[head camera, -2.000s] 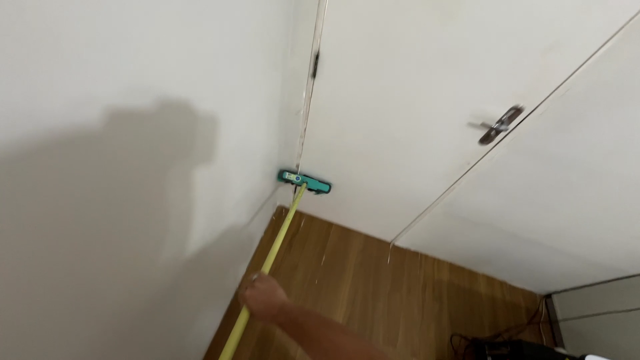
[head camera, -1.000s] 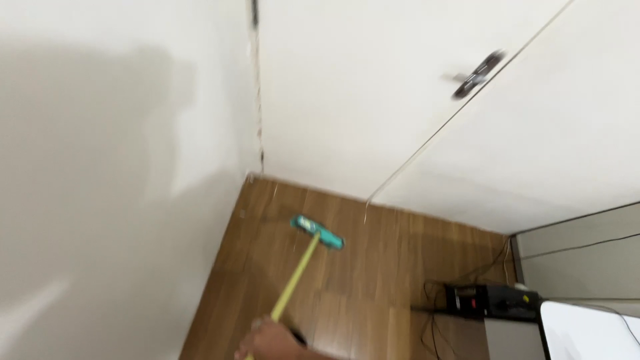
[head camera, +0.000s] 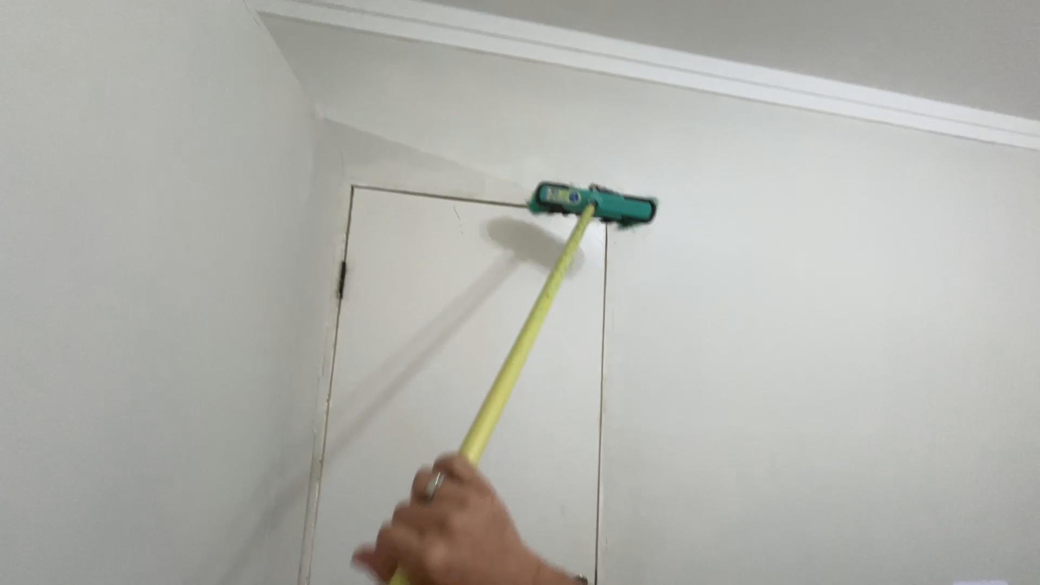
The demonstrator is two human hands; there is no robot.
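Note:
My right hand [head camera: 455, 520], wearing a ring, is closed around the yellow pole [head camera: 520, 349] of a broom or mop at the bottom centre. The pole slants up to the right to its green head [head camera: 593, 205]. That head is over the upper right corner of a white door [head camera: 463, 341], across the top seam; whether it touches the surface I cannot tell. My left hand is out of view, and the pole's lower end is hidden.
A plain wall [head camera: 146, 292] stands on the left, meeting the door wall in a corner. White crown moulding [head camera: 650, 69] runs below the ceiling [head camera: 812, 41]. A dark hinge [head camera: 342, 279] is on the door's left edge.
The green head was at the foot of the door, then over the wood floor; now it is raised near the door's top. The view has swung up from floor to ceiling.

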